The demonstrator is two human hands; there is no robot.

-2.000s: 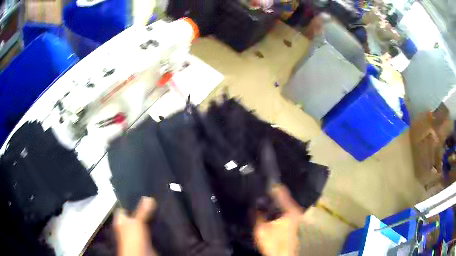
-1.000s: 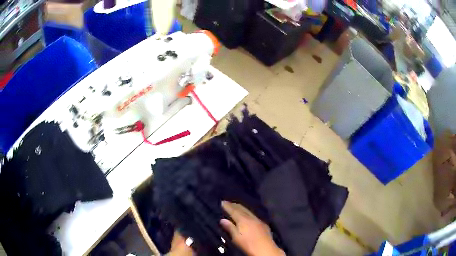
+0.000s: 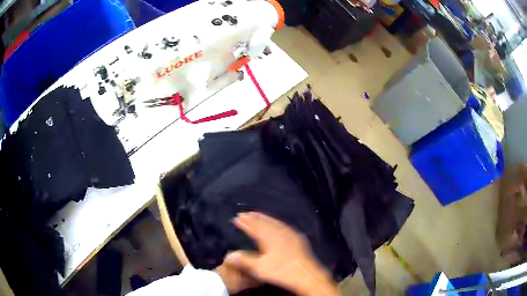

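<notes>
Black fabric panels point(image 3: 260, 179) lie in a thick overlapping pile in an open carton point(image 3: 169, 222) beside the sewing table. Some panels fan out over the carton's right side. My right hand point(image 3: 280, 248) is low in the middle, slightly blurred, with its fingers apart over the pile and no panel gripped. My left hand point(image 3: 234, 273) is at the bottom, beside and partly behind my right hand, near a white sleeve; its fingers are hidden. Another pile of black panels point(image 3: 63, 144) lies on the left of the white table point(image 3: 98, 217).
A white sewing machine point(image 3: 190, 63) with a red cord stands on the table. A blue bin point(image 3: 63, 46) is behind it. A grey bin point(image 3: 419, 98) and a blue bin point(image 3: 453, 156) stand on the floor at right. Yellow-black tape point(image 3: 401, 260) marks the floor.
The hands first sat either side of the panels, and now they are close together. A smooth panel now lies over the carton's left part. The table and machine appear higher in view.
</notes>
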